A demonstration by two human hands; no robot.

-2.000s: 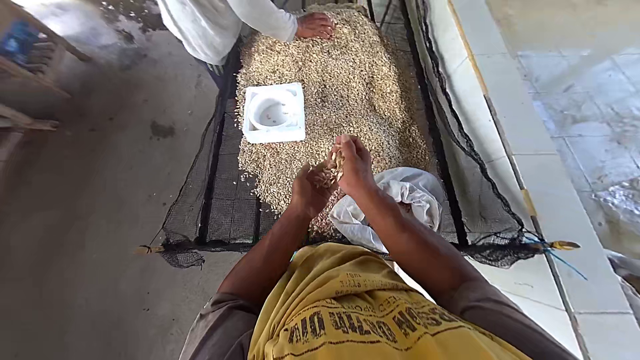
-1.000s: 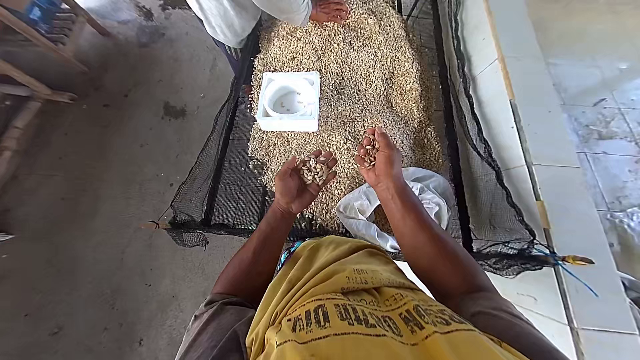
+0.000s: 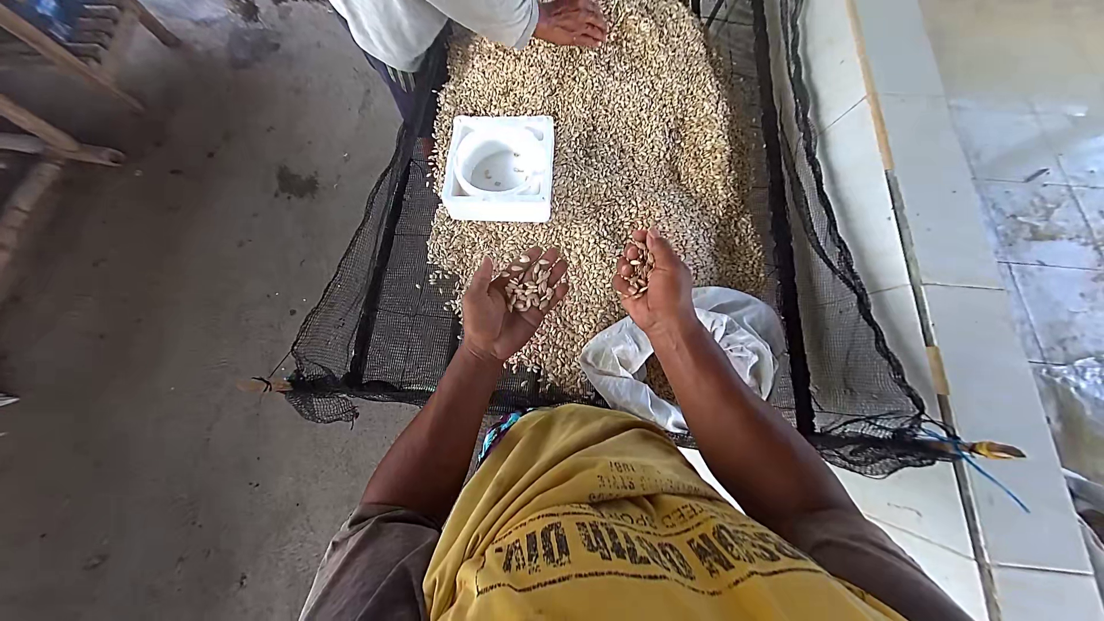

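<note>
My left hand [image 3: 509,302] is palm up, cupped under a small heap of pale seeds or beans [image 3: 530,289]. To its right, my right hand [image 3: 655,280] is half curled around more of them, its wrist above a white sack [image 3: 750,332] that lies open at the near end. Both hands are over the near part of a broad layer of the same seeds or beans [image 3: 638,129], spread on black netting [image 3: 405,336]. A square white container with a round opening [image 3: 500,211] sits on the layer, beyond my left hand, with a few pieces inside.
Another person's hand [image 3: 571,21] rests on the far part of the layer. Black net sides edge the rack, with a pole end [image 3: 992,449] sticking out at the near right corner. A tiled ledge [image 3: 975,319] runs along the right; wooden furniture [image 3: 60,142] stands at the left.
Two seconds ago my hands were close together over the layer; they are now apart, each with seeds or beans in it. The view has shifted somewhat.
</note>
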